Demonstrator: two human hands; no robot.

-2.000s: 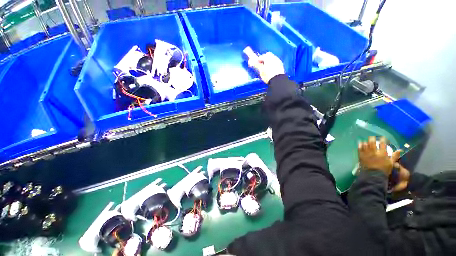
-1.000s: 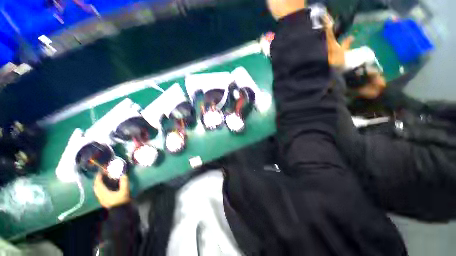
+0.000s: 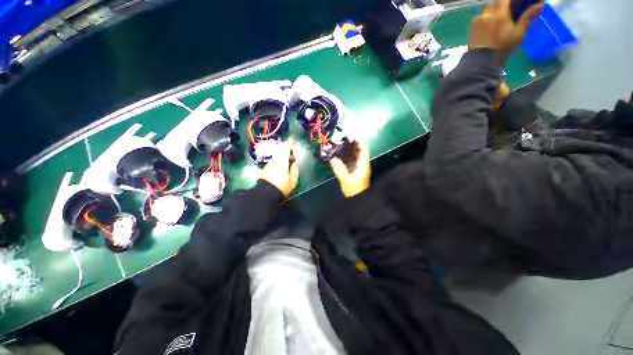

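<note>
Several white camera housings with black round open ends lie in a row on the green bench. Red and orange wires run from each to a whitish round board. My right hand (image 3: 354, 173) grips the dark lens module (image 3: 341, 150) of the rightmost housing (image 3: 319, 100), its wires still joined. My left hand (image 3: 281, 175) is at the front edge of the board (image 3: 266, 150) of the housing beside it (image 3: 253, 96). Its fingertips are close together near a small dark spot; whether they hold anything is unclear.
A neighbouring worker's raised hand (image 3: 496, 28) and dark sleeve are at right. A black and silver box (image 3: 418, 43), a small orange, blue and white item (image 3: 349, 36) and a blue tray (image 3: 548, 35) stand at the rear right. Clear crumpled plastic (image 3: 17, 277) lies at far left.
My right hand has come down from the blue bin to the rightmost lens module. My left hand has moved right from the leftmost camera. The view has tilted down to the bench.
</note>
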